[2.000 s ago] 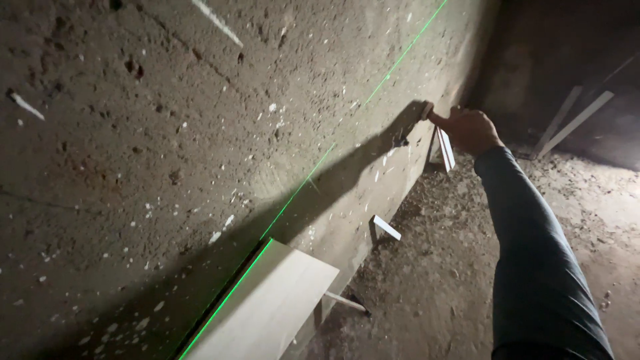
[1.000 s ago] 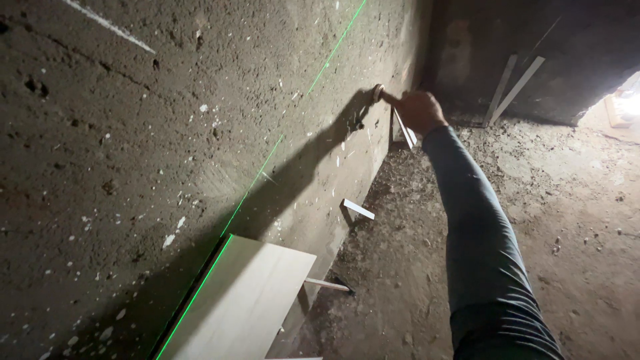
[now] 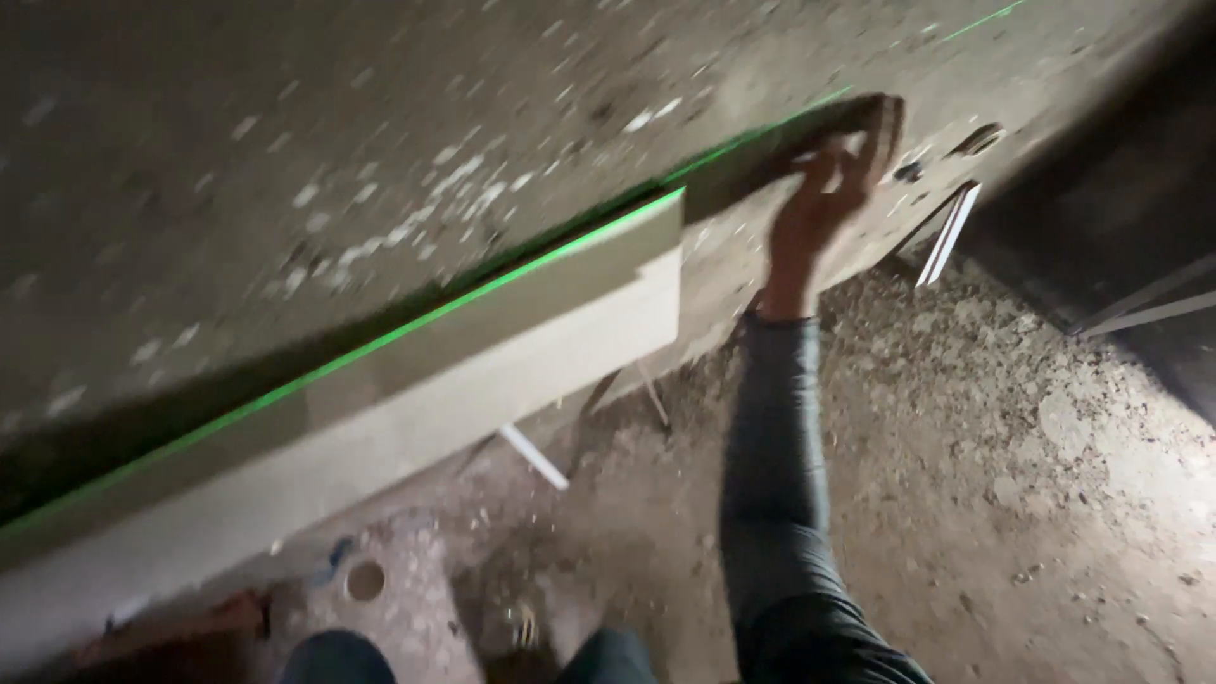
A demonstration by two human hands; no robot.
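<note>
My right hand (image 3: pixel 822 214) is raised beside the rough wall (image 3: pixel 570 114), just past the right end of a pale flat panel (image 3: pixel 570 332). The hand is blurred, with a gap between thumb and fingers; whether anything small is held cannot be told. Its dark shadow falls on the wall behind it. A bright green laser line (image 3: pixel 437 309) runs along the panel's top edge and continues faintly up the wall. The panel stands out from the wall, leaving a dark gap behind its upper edge. My left hand is out of view.
White strips (image 3: pixel 537 458) lean below the panel, and others (image 3: pixel 950 233) stand near the wall's far end. A round hole or disc (image 3: pixel 365 579) and a reddish object (image 3: pixel 180 632) lie low on the left. Debris covers the rough floor (image 3: pixel 950 456).
The view has turned down and left, bringing more of the panel and my knees into sight. My right hand, farther along the wall before, is now close to the panel's end.
</note>
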